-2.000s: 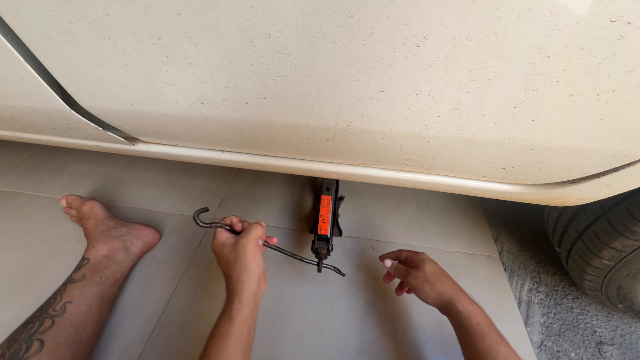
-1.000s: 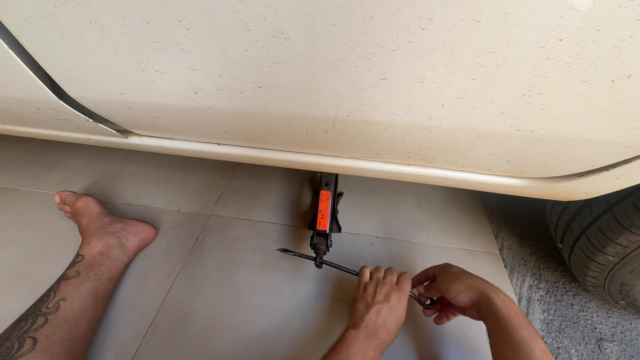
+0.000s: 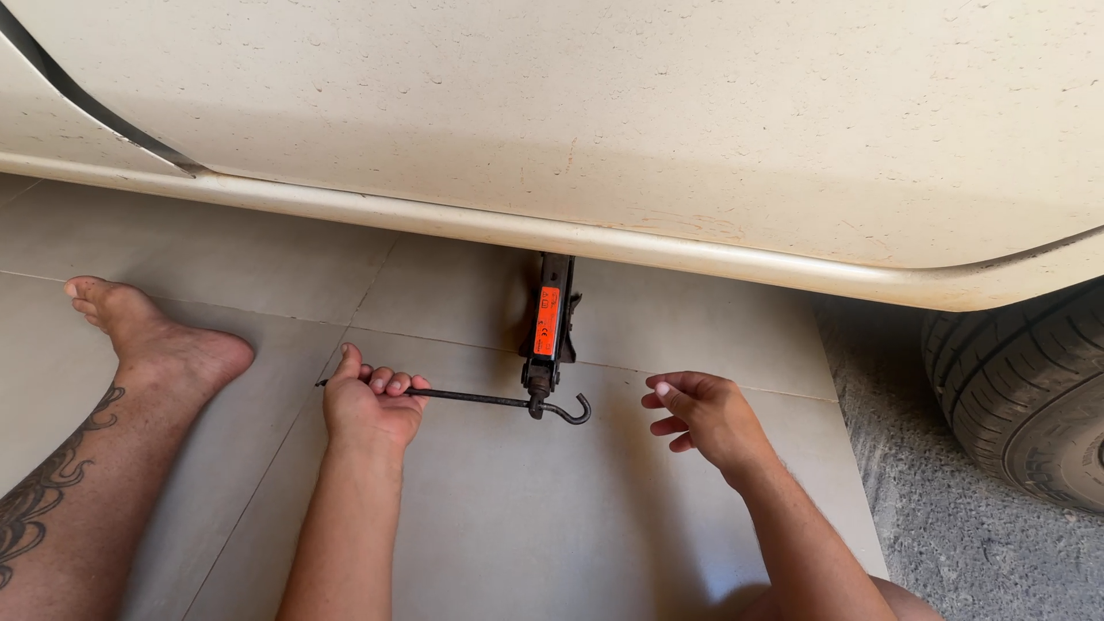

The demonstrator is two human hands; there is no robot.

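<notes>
A black scissor jack (image 3: 561, 272) with an orange label stands on the floor under the sill of a cream car (image 3: 483, 216). Through the eye at its near end runs a dark metal crank rod (image 3: 474, 398), lying crosswise, its hooked end just right of the jack. My left hand (image 3: 373, 397) is closed around the rod's left part, palm up, with the straight tip poking out beyond it. To the right of the hook, my right hand (image 3: 700, 414) hangs apart from the rod, fingers loosely curled and holding nothing.
My bare foot (image 3: 164, 341) and tattooed leg rest at the left on grey floor tiles (image 3: 517, 517). A car tyre (image 3: 1018, 388) stands at the right on rough concrete (image 3: 949, 552). The car's sill runs low across the view above both hands.
Both hands were together on the rod right of the jack; now the left hand grips it on the left and the right hand has let go. The hook end is now right of the jack.
</notes>
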